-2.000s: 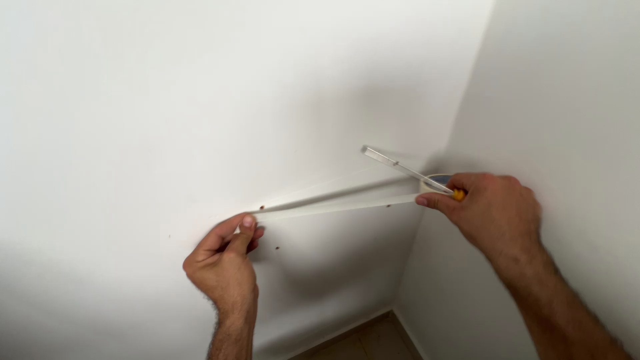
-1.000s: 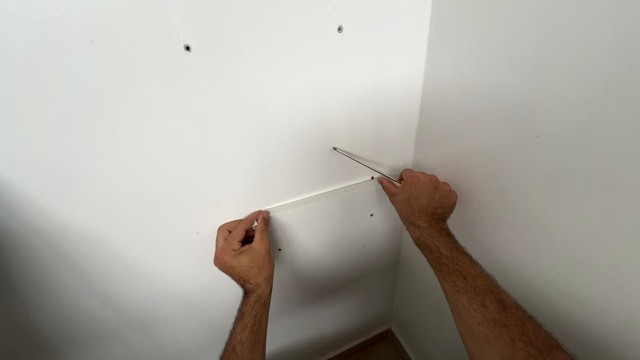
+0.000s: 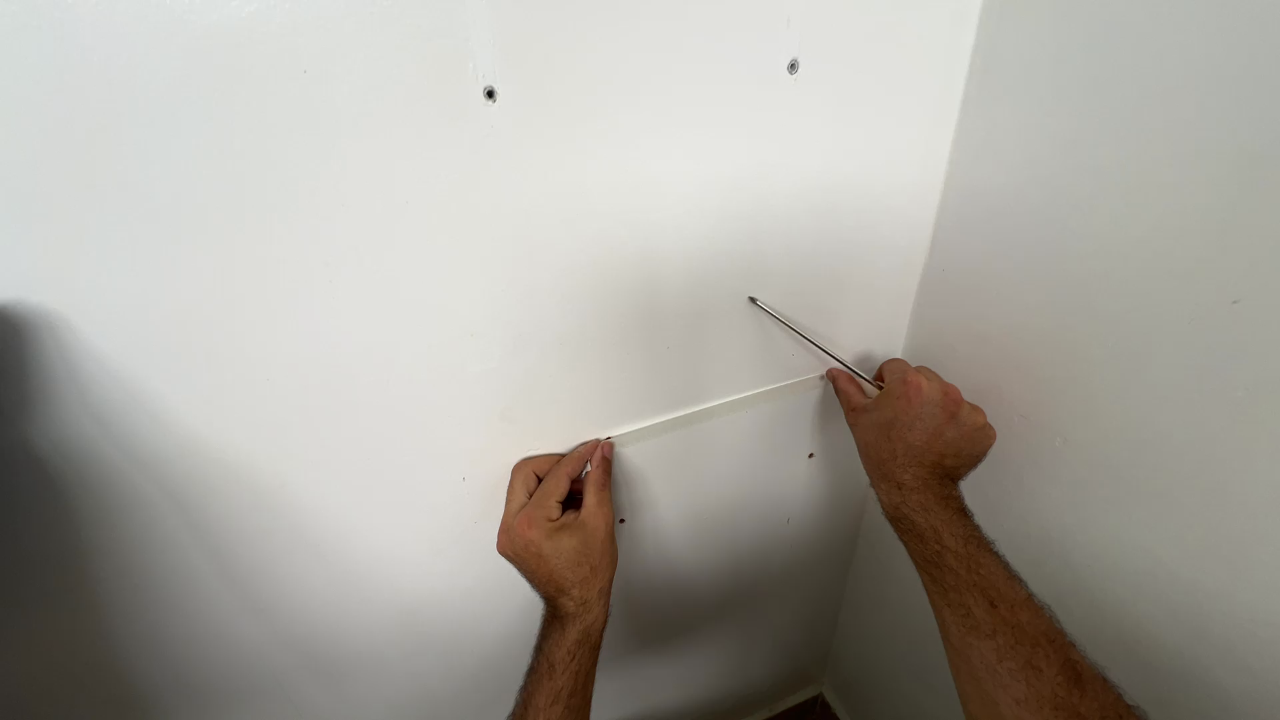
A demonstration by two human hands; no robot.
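Observation:
My left hand (image 3: 565, 520) pinches the left end of a strip of white tape (image 3: 715, 411) against the white wall (image 3: 300, 300), beside a small dark hole. The strip slants up to the right, to the thumb of my right hand (image 3: 925, 425), which presses at its other end. My right hand also holds a screwdriver (image 3: 812, 340), its thin metal shaft pointing up and left, the handle hidden in the fist. Whether a tape roll is still in that hand cannot be seen.
Two wall plugs, a left one (image 3: 490, 94) and a right one (image 3: 793, 66), sit higher in the wall. Below the tape are two small holes, one at left (image 3: 622, 520) and one at right (image 3: 811, 456). The side wall (image 3: 1120, 250) meets this wall at a corner just right of my right hand.
Two seconds ago a blue-centred roll and a yellow handle showed at my right hand; now they are hidden. That hand has come closer to my left, and the strip between them is shorter.

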